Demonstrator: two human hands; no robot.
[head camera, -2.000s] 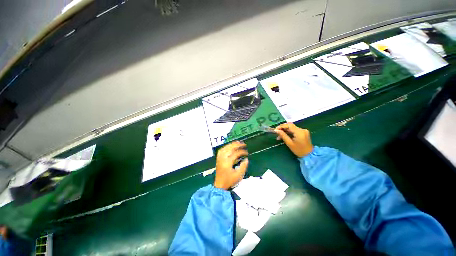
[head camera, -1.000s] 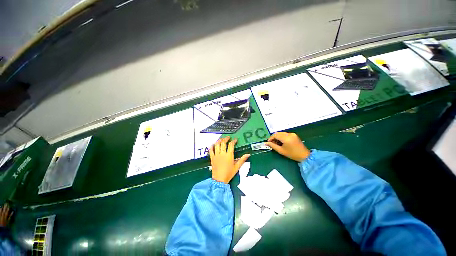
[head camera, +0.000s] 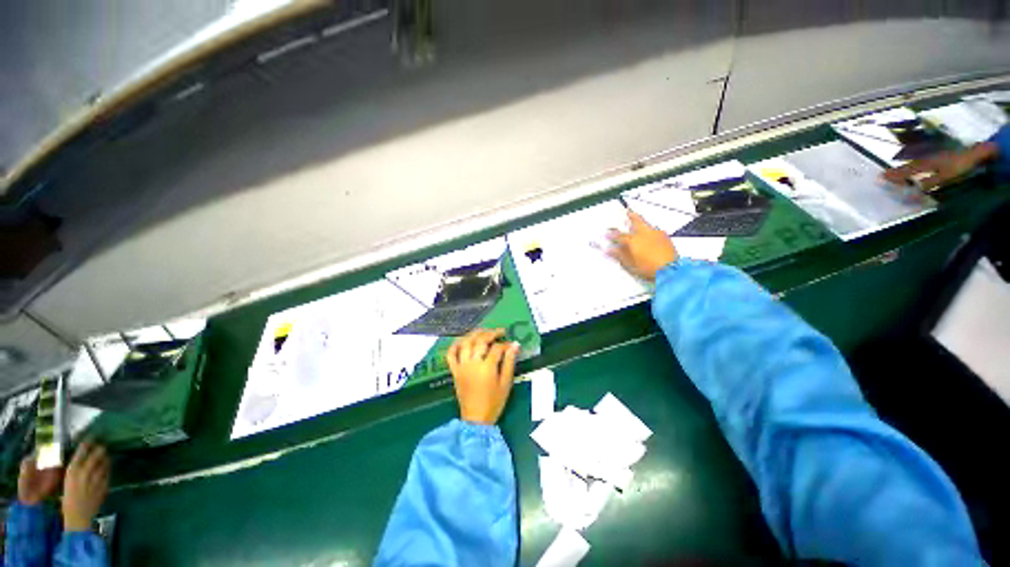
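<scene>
A printed box lid (head camera: 452, 298) with a laptop picture and green corner lies on the belt in front of me. My left hand (head camera: 482, 374) rests on its front edge, fingers spread, with no label visible in it. My right hand (head camera: 642, 246) is over the white-faced box base (head camera: 570, 271) to the right, fingertips at its upper right part, with nothing visible in it. Small white slips (head camera: 587, 443) lie in a loose pile on the green bench below my hands.
Another white-faced base (head camera: 305, 354) lies left of the lid. Another printed lid (head camera: 709, 213) and a greyish-covered base (head camera: 847, 188) lie right. A person's hand (head camera: 941, 168) touches that base. At far left, another person's hands (head camera: 83, 482) are near a pale strip (head camera: 48, 421) and green box (head camera: 161, 388).
My right hand has moved from the lid's front edge up and right onto the white base; the small label is no longer in its fingers. The boxes have shifted left in view. A neighbour's hand has appeared right.
</scene>
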